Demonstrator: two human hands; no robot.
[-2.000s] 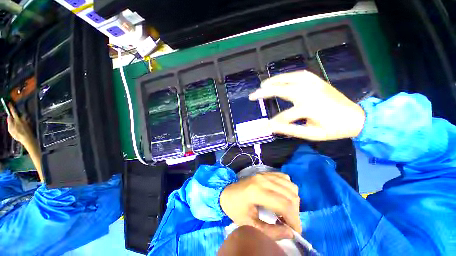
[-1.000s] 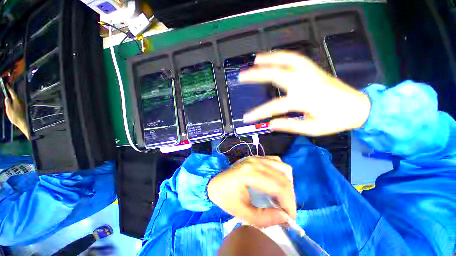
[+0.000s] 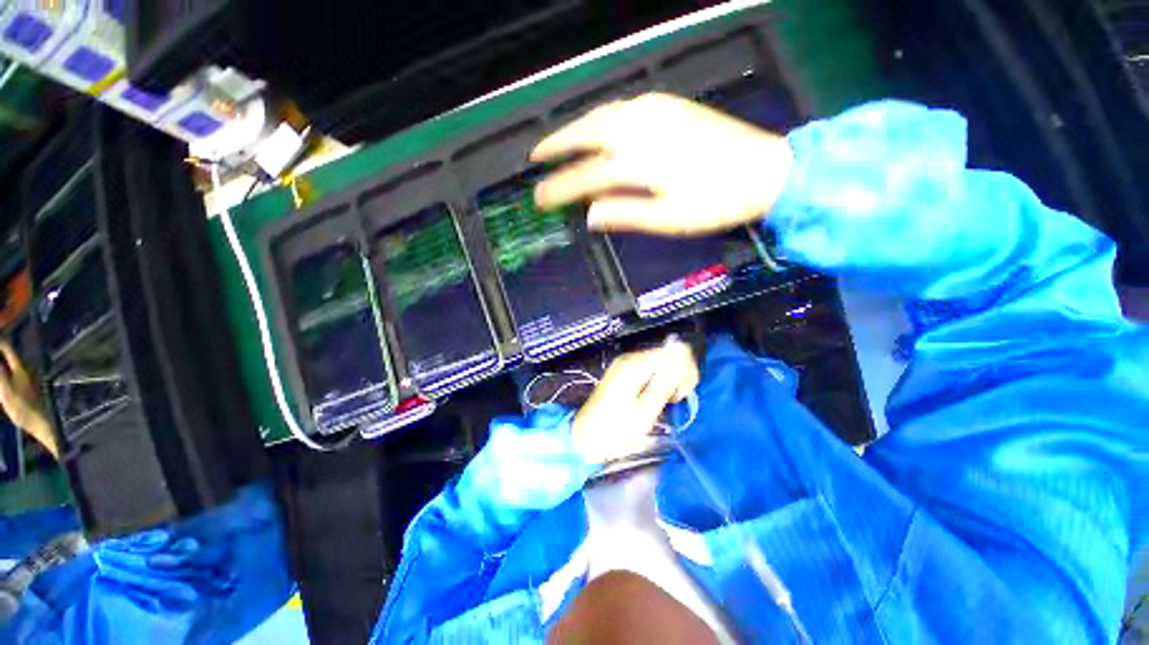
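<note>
The black phone tray (image 3: 444, 166) lies at a slant, with phones in its slots. Three phones show faint green text: the first (image 3: 338, 340), the second (image 3: 441, 309) and the third (image 3: 548, 271). The fourth phone (image 3: 668, 265) has a red and white strip at its bottom. My right hand (image 3: 668, 164), blurred, is over the upper part of the third and fourth phones, fingers apart and holding nothing. My left hand (image 3: 636, 397) is below the tray, closed on a thin white lead (image 3: 687, 410); a small white plug end shows at its fingertips.
A white power strip (image 3: 145, 98) is at the upper left, and a thick white cord (image 3: 261, 325) runs down the green mat (image 3: 233, 252). Stacked black trays (image 3: 164, 290) stand at the left. Another person's hand (image 3: 23, 397) and blue sleeve show at the far left.
The view has shifted and tilted. My left hand now has the plug end, which was at the third phone's bottom edge. The third phone went from dark blue to green text. My right hand moved up.
</note>
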